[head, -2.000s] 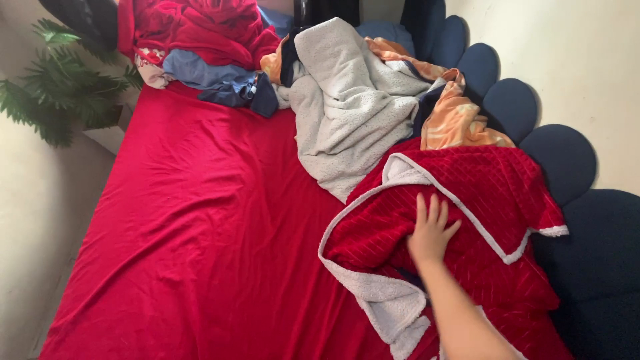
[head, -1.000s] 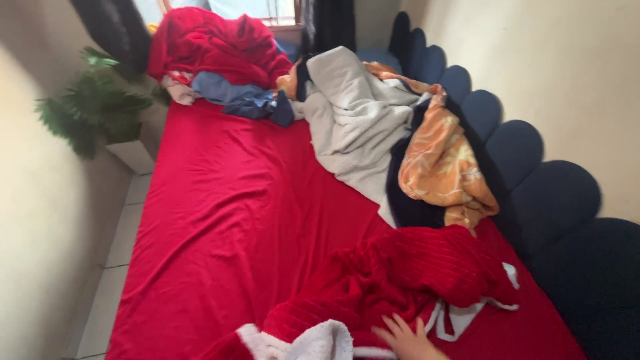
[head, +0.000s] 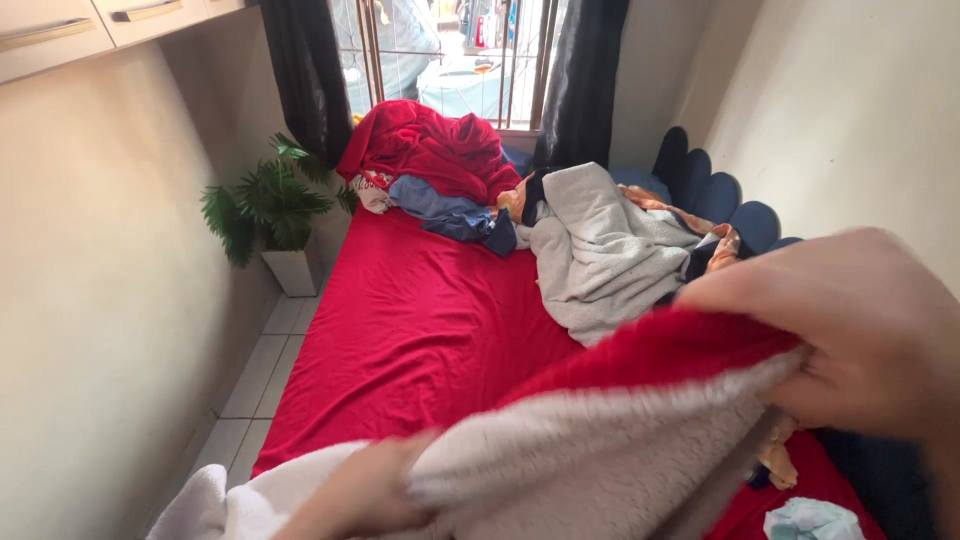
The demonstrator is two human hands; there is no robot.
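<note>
A red blanket with a pale fleece underside (head: 600, 442) stretches across the front of the view, lifted and blurred by motion. My left hand (head: 382, 484), low and left of centre, grips its edge. At the right, my right hand (head: 817, 330) is closed on another part of the same blanket, near its red side. Below and behind the blanket lies a bed with a red fitted sheet (head: 405, 315). A crumpled grey fleece blanket (head: 600, 247) rests on the bed just beyond my right hand.
Red fabric (head: 435, 146) and blue clothing (head: 442, 210) are heaped at the window end. A dark scalloped headboard (head: 754, 225) lines the right wall. A potted plant (head: 274, 202) stands left of the bed on the tiled floor. A pale crumpled item (head: 814, 519) lies lower right.
The red blanket, lying on the bed two seconds ago, is now raised between both my hands. My left hand has come into view. The view has tilted up toward the window.
</note>
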